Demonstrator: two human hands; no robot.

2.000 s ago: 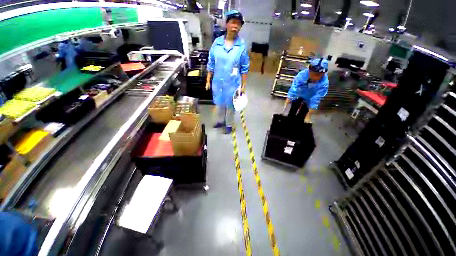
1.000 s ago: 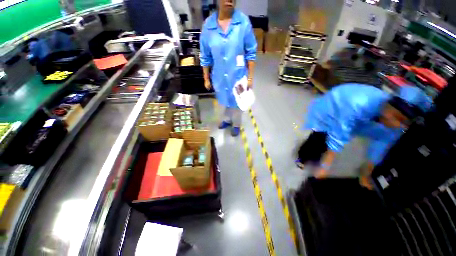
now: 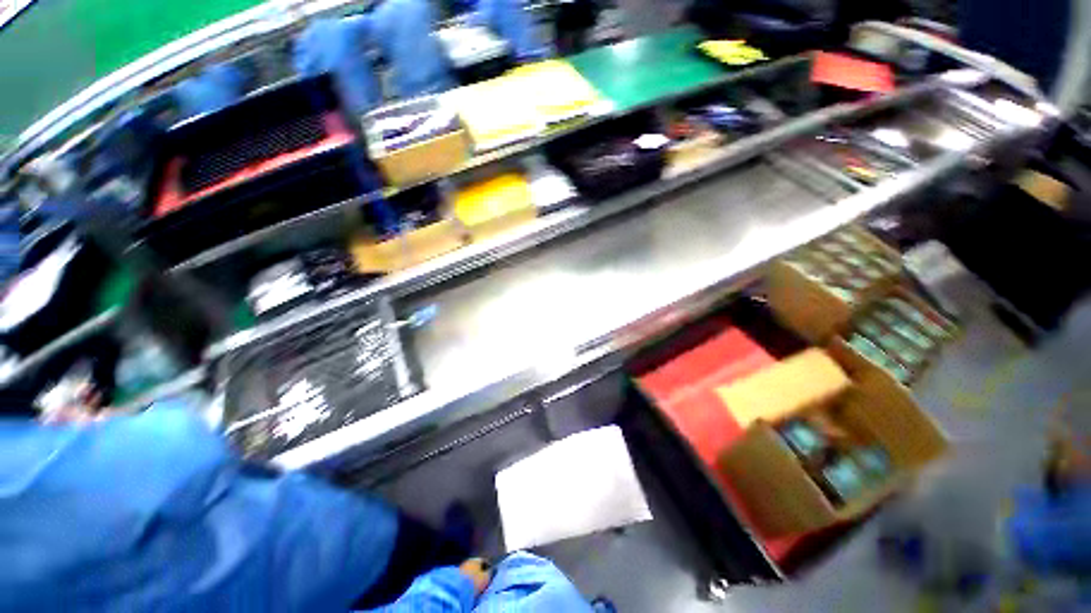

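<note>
A small part of a hand, seemingly my left hand [image 3: 479, 572], shows at the bottom edge between blue cloth; its fingers and any held thing cannot be made out. My right hand is not in view. Nearest in front, a white square-topped stool [image 3: 572, 489] stands beside the metal line [image 3: 574, 293]. A large black part tray [image 3: 317, 371] with pale pieces lies on the line at the left. A black crate with a red liner [image 3: 700, 377] stands right of the stool, bearing an open divided carton [image 3: 891, 437].
A person in a blue smock [image 3: 180, 515] fills the lower left beside the line. Shelves behind the line hold a yellow-part carton [image 3: 493, 201] and a black tote [image 3: 245, 162]. Another divided carton [image 3: 837, 275] stands behind the crate. A blurred person [image 3: 1053, 527] is at the right edge.
The view has swung left and down towards the line. The part tray, neighbouring worker and hand have come into view; the standing person and the stooping person's black crate are out of it.
</note>
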